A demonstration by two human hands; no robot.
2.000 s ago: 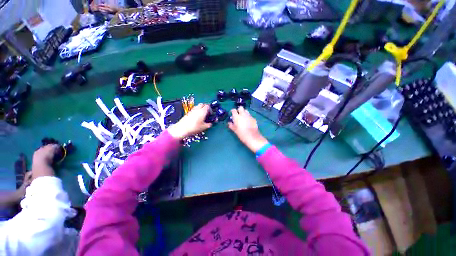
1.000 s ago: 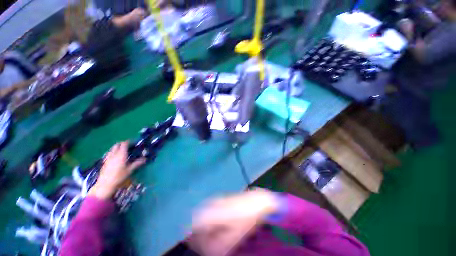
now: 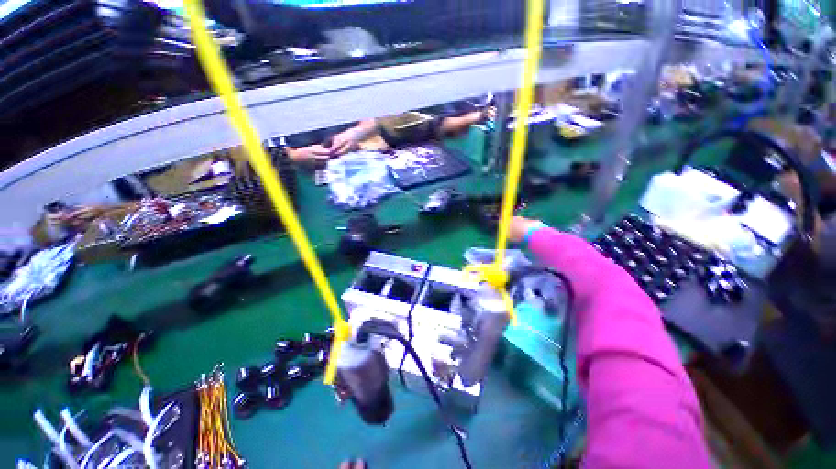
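Note:
My right arm stretches forward past the feeders. My right hand (image 3: 522, 229) is small and blurred behind a yellow cord, beside dark parts on the far side of the bench; whether it holds anything is hidden. Only fingertips of what looks like my left hand (image 3: 353, 464) show at the bottom edge. Two grey electric screwdrivers (image 3: 367, 380) hang from yellow cords in front of the pale screw feeders (image 3: 394, 316). Short shiny black cylinders (image 3: 275, 371) stand in a group left of the feeders.
Orange lead wires (image 3: 213, 417) and white flat cables (image 3: 110, 440) lie at the lower left. Black units (image 3: 220, 282) lie along the bench. A teal block (image 3: 541, 343) is beside the feeders. A black parts tray (image 3: 660, 275) is at right. Other people's hands (image 3: 339, 142) work across the bench.
The view has swung up and turned. My right hand has moved from near my body to far forward past the feeders. My left hand has dropped almost out of view.

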